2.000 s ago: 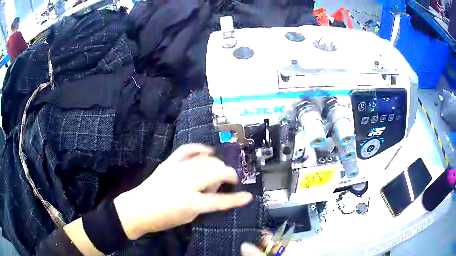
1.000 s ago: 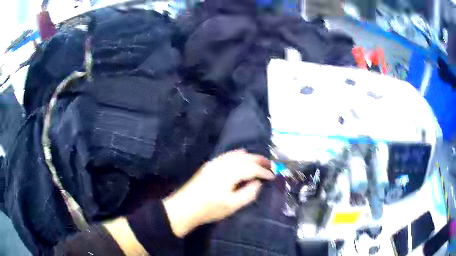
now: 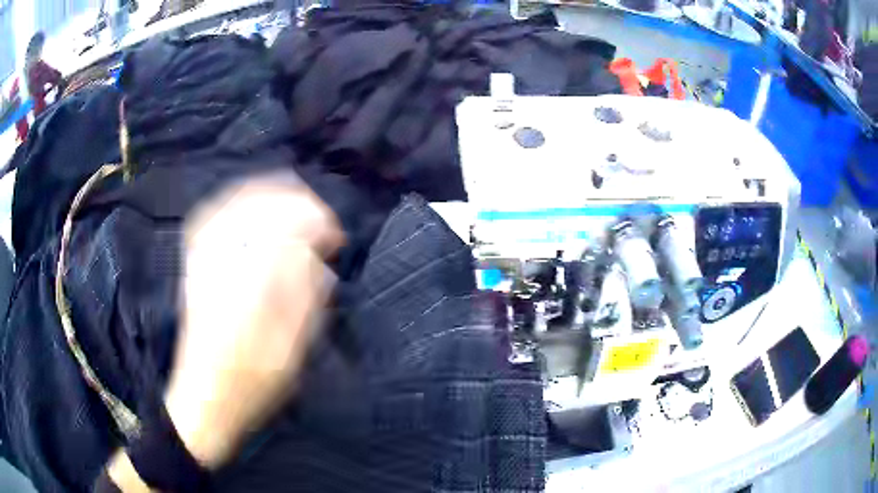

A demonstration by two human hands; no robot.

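Note:
The dark checked fabric panel lies at the left front of the white overlock machine, its right edge by the presser foot area. My left hand is blurred, over the cloth left of the machine, with its fingers curled towards the panel; whether it grips cloth is not clear. A dark band is on its wrist. My right hand is not in view. Plain black cloth is heaped behind. A long pale twisted strip lies over the left heap.
The control panel is on the machine's right front. Two grey cylinders slant down above a yellow label. A dark flat rectangular thing and a black cone with a pink tip lie at the right. Blue bins stand behind.
My left hand has moved left, away from the machine front and over the heap. The panel has shifted and is bunched beside the machine. The right hand and its snips have left the view.

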